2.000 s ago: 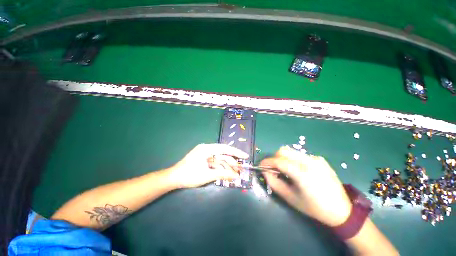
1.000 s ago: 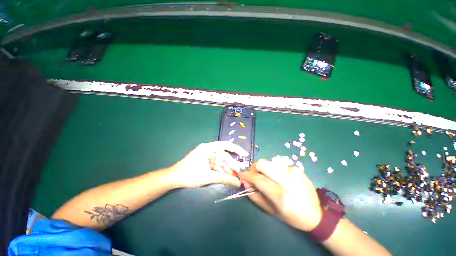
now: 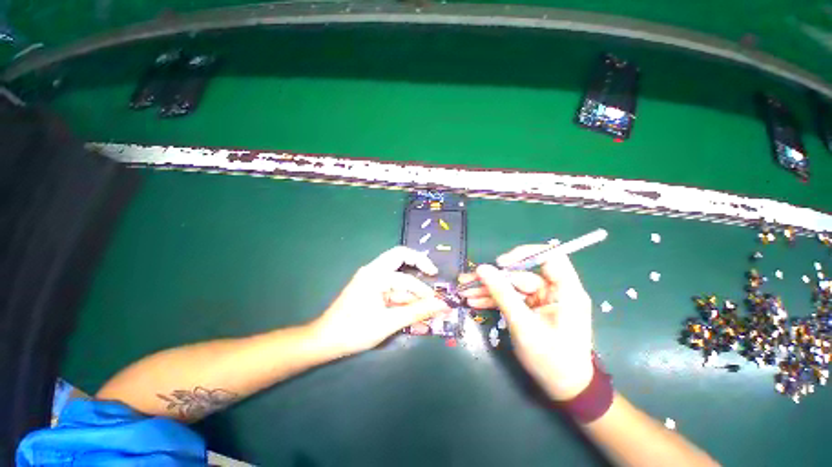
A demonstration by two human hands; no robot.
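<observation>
A dark phone mid-frame (image 3: pixel 436 232) with small yellow and white strips lies on the bench, its top end near the white edge rail. My left hand (image 3: pixel 376 296) rests over its left side and lower part, fingertips near the board end. My right hand (image 3: pixel 545 319) holds slim silver-white tweezers (image 3: pixel 567 247), whose pale rear end points up and right. The fingertips of both hands almost meet over the bright sub-board (image 3: pixel 444 324). A tiny dark part seems to be between them; which hand grips it is unclear.
A glittering heap of small flex components (image 3: pixel 786 342) lies at right, with tiny white bits (image 3: pixel 631 294) between it and my right hand. Beyond the worn white rail (image 3: pixel 365 171), dark phone units (image 3: pixel 609 98) lie on the green belt. A black mass (image 3: pixel 59 274) fills the left side.
The tweezers have swung from pointing down-left to up-right in my right hand. My left fingers have shifted slightly, showing the board end. The belt units have moved right.
</observation>
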